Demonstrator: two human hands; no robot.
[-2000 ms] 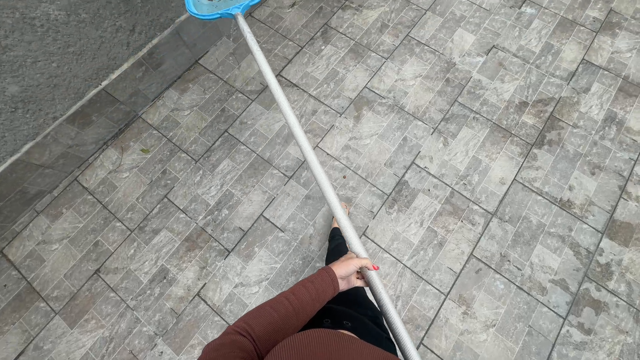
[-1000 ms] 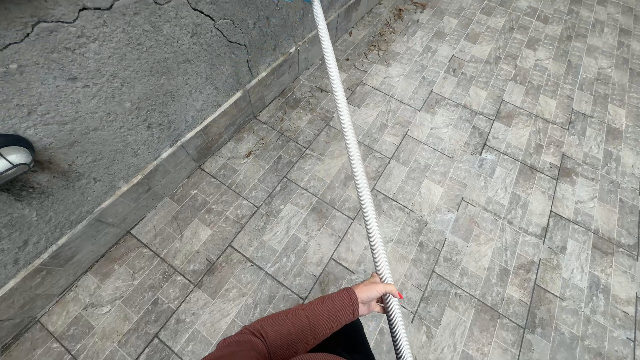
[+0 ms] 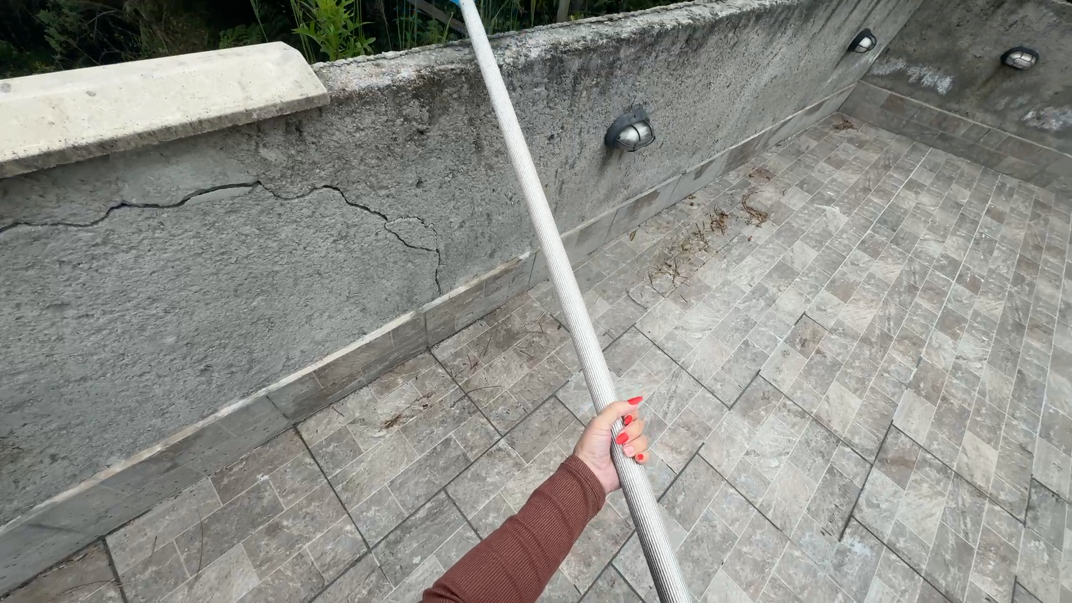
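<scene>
A long ribbed metal pole [image 3: 553,251] slants from the top of the view down to the bottom edge. Around its lower part my left hand [image 3: 611,440] is closed, with red nails showing on the far side and a brown ribbed sleeve behind it. Only a sliver of blue [image 3: 457,2] shows at the pole's upper end, where the head is cut off by the frame. The pole's lower end is out of view. My right hand does not show.
A cracked concrete wall [image 3: 209,276] runs along the left and back, with a pale coping slab [image 3: 151,96] and a caged wall lamp [image 3: 630,130]. Dry plant debris [image 3: 691,243] lies on the floor tiles [image 3: 779,402] near the wall. Green plants [image 3: 331,29] grow behind it.
The view has swung up and toward the wall. The pole's blue head, seen on the tiled floor side two seconds ago, is now at the top edge, beyond the wall's top in the picture.
</scene>
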